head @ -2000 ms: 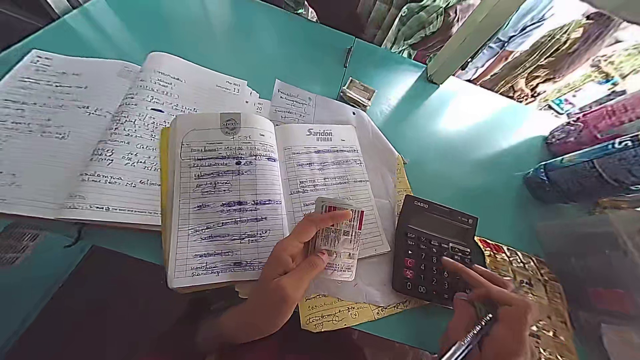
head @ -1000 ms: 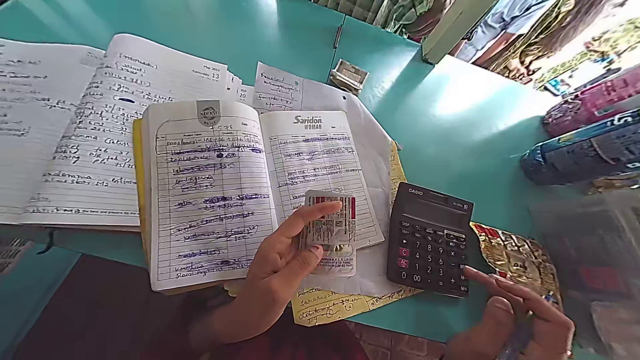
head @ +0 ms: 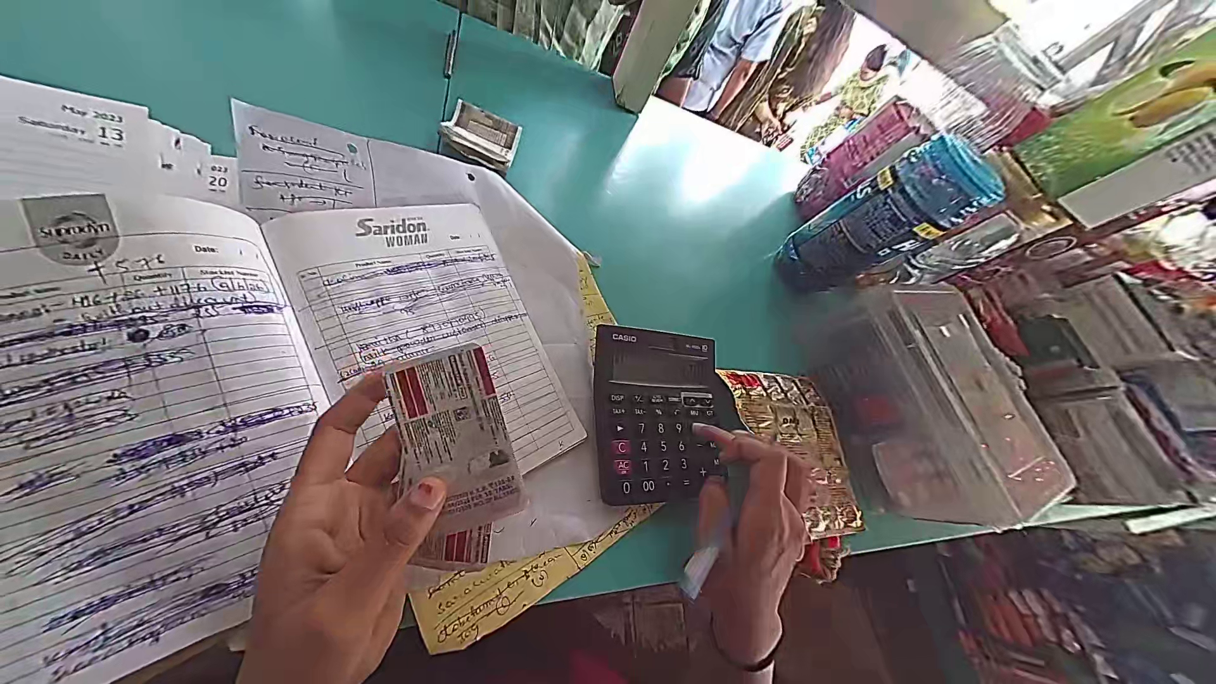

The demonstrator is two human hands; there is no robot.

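Observation:
My left hand (head: 342,532) pinches a pair of printed foil blister strips (head: 456,427) between thumb and fingers, above the lower edge of an open ruled notebook (head: 427,304). Handwriting, much of it scribbled over, covers the notebook's pages. To the right lies a black Casio calculator (head: 655,418) on the table. My right hand (head: 760,513) has its index fingertip at the calculator's right-hand keys, and a pen (head: 705,560), blurred, is held in its curled fingers. The calculator's display is too unclear to read.
Yellow paper (head: 503,598) and white sheets lie under the notebook; a diary (head: 76,142) is behind it. Gold foil packs (head: 798,437) lie beside the calculator. A folded paper wad (head: 480,135), a blue cylindrical container (head: 893,214) and a clear plastic box (head: 950,408) stand around. People are beyond the table.
My right index finger has shifted from the calculator's lower right edge to higher keys. My left hand keeps the strips, now tilted differently. The view has moved closer and to the right.

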